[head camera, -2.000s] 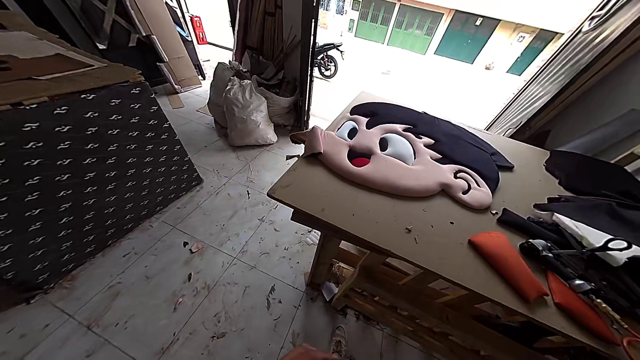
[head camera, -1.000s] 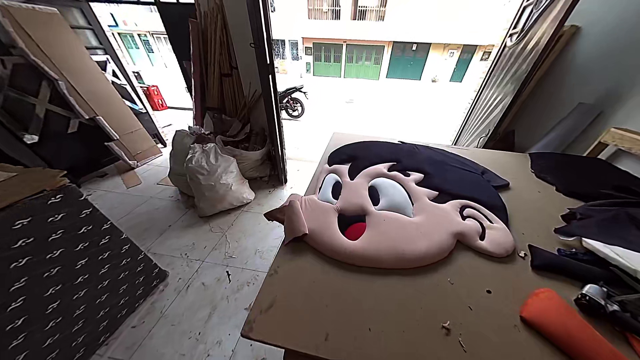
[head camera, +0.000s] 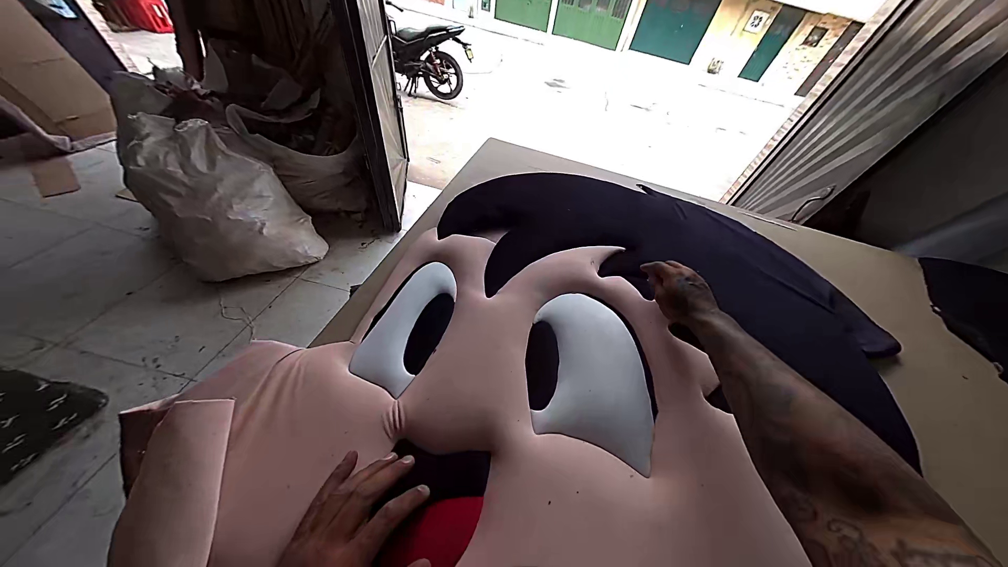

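A large padded cartoon face [head camera: 488,370], covered in pinkish fabric, lies on a tan table [head camera: 858,244]. It has white and black eyes, an open mouth with a red tongue [head camera: 441,528], and dark navy hair [head camera: 591,213]. My left hand [head camera: 358,508] rests on the face at the edge of the mouth, fingers apart and holding nothing. Over the hair's lower border is my right hand [head camera: 679,291], its fingers bent near a pointed tip of the hair; whether they pinch the fabric is unclear. Loose pink fabric [head camera: 181,472] folds over at the left side.
Beyond the table's left side, a stuffed whitish sack [head camera: 220,205] stands on the tiled floor beside a metal door frame [head camera: 382,118]. Dark fabric [head camera: 969,299] lies at the table's right. A motorcycle [head camera: 433,59] is parked outside.
Both hands have come into view, on or over the face. The view has moved much closer to the padded face, and the orange item at the right is out of view.
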